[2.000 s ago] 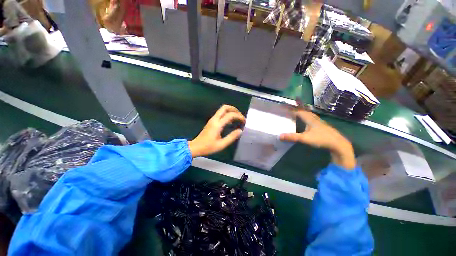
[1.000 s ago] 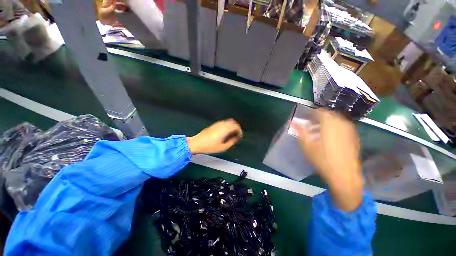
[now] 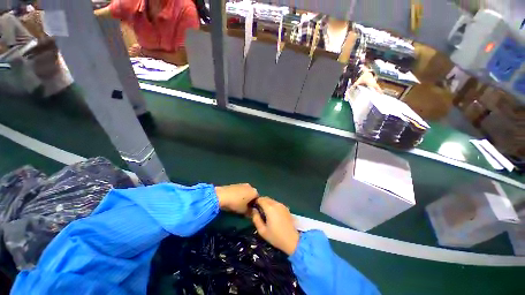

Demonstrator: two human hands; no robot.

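My left hand (image 3: 236, 199) and my right hand (image 3: 276, 223) meet above the pile of black cables (image 3: 230, 262). A short black cable (image 3: 259, 211) is held between them; most of it is hidden by the fingers. Both hands are bare, with blue sleeves. A closed white product box (image 3: 368, 187) stands on the green belt to the right of the hands, touched by neither.
A black plastic bag (image 3: 69, 196) lies at left beside my sleeve. A grey metal post (image 3: 124, 115) rises left of centre. Tall grey cartons (image 3: 276, 80) line the far belt edge. Stacked booklets (image 3: 391, 118) and another white box (image 3: 469, 213) are at right. People sit opposite.
My right hand has left the white box and come left to meet my left hand, which has moved lower. The box now stands closed, further right. A person's hand has appeared at the booklets.
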